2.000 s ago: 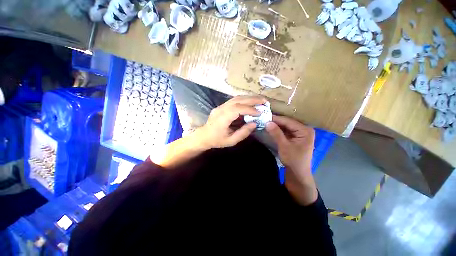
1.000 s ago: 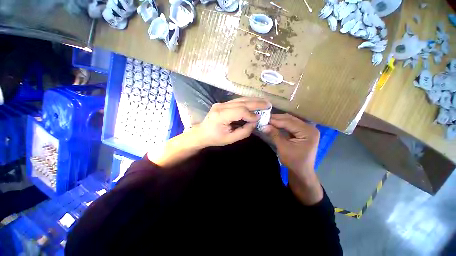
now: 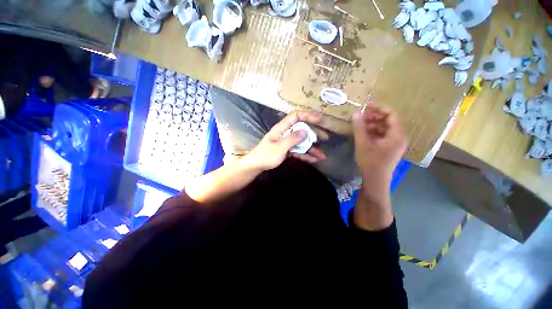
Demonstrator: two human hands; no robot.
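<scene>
My left hand (image 3: 279,143) holds a small white rounded shell (image 3: 303,137) over my lap, its pale side facing up. My right hand (image 3: 380,136) is apart from it, to the right, over the front edge of the cardboard. It is blurred, with the fingers curled, and I cannot tell whether it holds anything. A small white oval dish (image 3: 333,96) with a thin stick in it lies just beyond my hands. A larger dish (image 3: 322,32) with grey-blue content stands farther back.
White shells (image 3: 227,17) lie at the back left of the cardboard (image 3: 402,99). Small pale pieces (image 3: 434,30) are piled at the back right, near a yellow-handled tool (image 3: 471,95). A blue tray (image 3: 175,124) holds rows of white pieces at my left. More grey-blue parts (image 3: 535,121) lie far right.
My right hand has let go of the white shell and moved right, towards the small dish's stick. My left hand keeps the shell, now turned, slightly farther left.
</scene>
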